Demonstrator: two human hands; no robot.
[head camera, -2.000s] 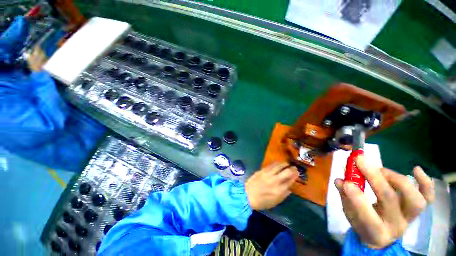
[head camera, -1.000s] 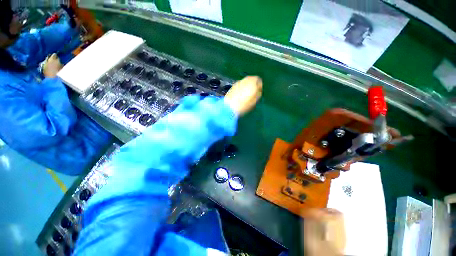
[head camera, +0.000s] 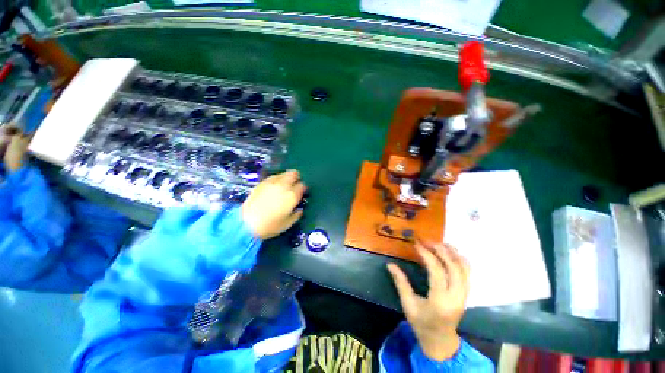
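Observation:
The press fixture's orange-brown upright plate (head camera: 408, 116) stands on its flat orange base (head camera: 362, 222). Its toggle clamp's red grip (head camera: 473, 65) points up. Small dark parts lie on the base, and I cannot tell if the nest is filled. My left hand (head camera: 275, 204) is low over the bench, left of the base, fingertips at a dark round housing; its grip is unclear. A shiny black housing (head camera: 317, 240) lies just in front of it. My right hand (head camera: 435, 291) is empty, fingers spread, at the base's front right corner.
A clear blister tray (head camera: 208, 156) of black housings is on the left, with a white block (head camera: 84, 109) on it. One housing (head camera: 319, 94) lies behind. White paper (head camera: 499, 240), a pale box (head camera: 585, 262) and strip (head camera: 633, 277) are right. Another worker's sleeve (head camera: 36, 226) is far left.
My right hand has let go of the red grip, which has swung up. My left hand went out over the tray's right end and came back to the loose housings. A housing now shows behind.

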